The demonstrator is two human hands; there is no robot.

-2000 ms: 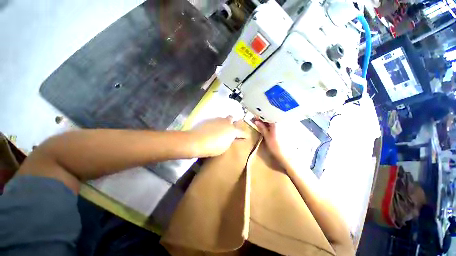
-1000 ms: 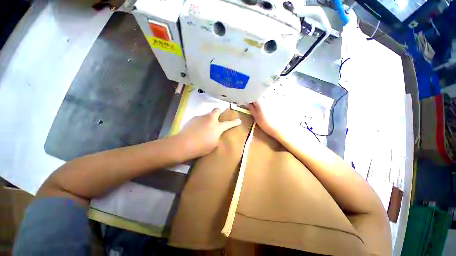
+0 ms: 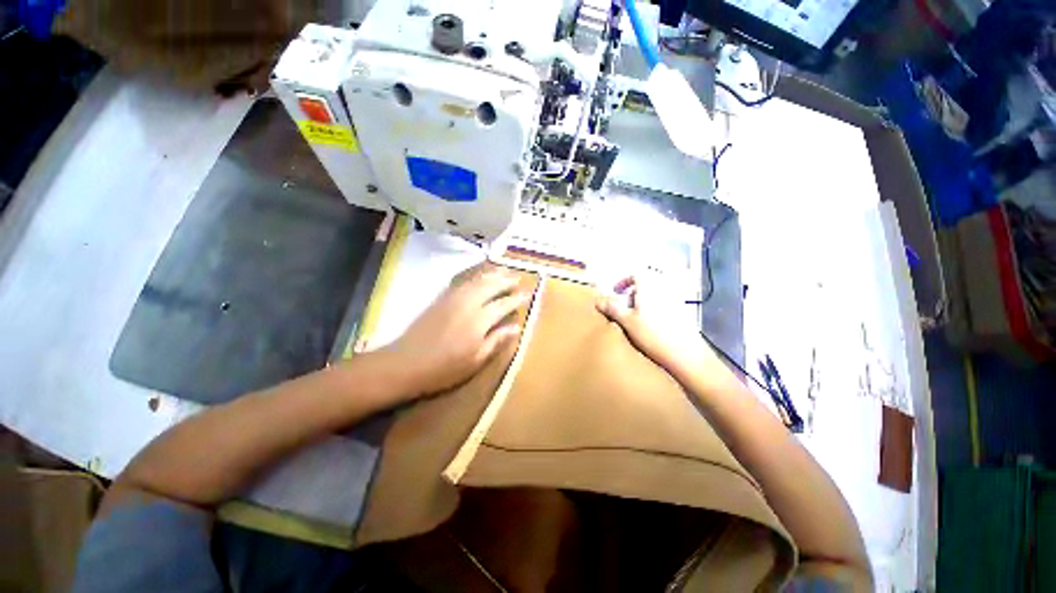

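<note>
The brown bag body (image 3: 614,394) lies below the white sewing machine head (image 3: 440,162), its dark open mouth towards me. The pale binding tape (image 3: 498,400) runs down its middle, with a loose end at the mouth. The bag's far edge meets a pale clamp frame (image 3: 547,260) with a narrow slot, in front of the head. My left hand (image 3: 469,324) rests on the bag left of the tape, fingers bent. My right hand (image 3: 623,304) is at the bag's far right edge, thumb and finger close together; whether they pinch the edge is unclear.
A dark bed plate (image 3: 232,278) lies left of the machine. Dark snips (image 3: 782,394) and a red-brown leather patch (image 3: 895,447) lie on the table at right. A blue air hose (image 3: 640,33) and a dark screen (image 3: 787,21) are behind. A carton (image 3: 987,278) stands far right.
The view has shifted, showing the head's right side and the snips. My hands have moved back from the needle area and farther apart. The slotted frame now shows, and the bag's mouth gapes wider.
</note>
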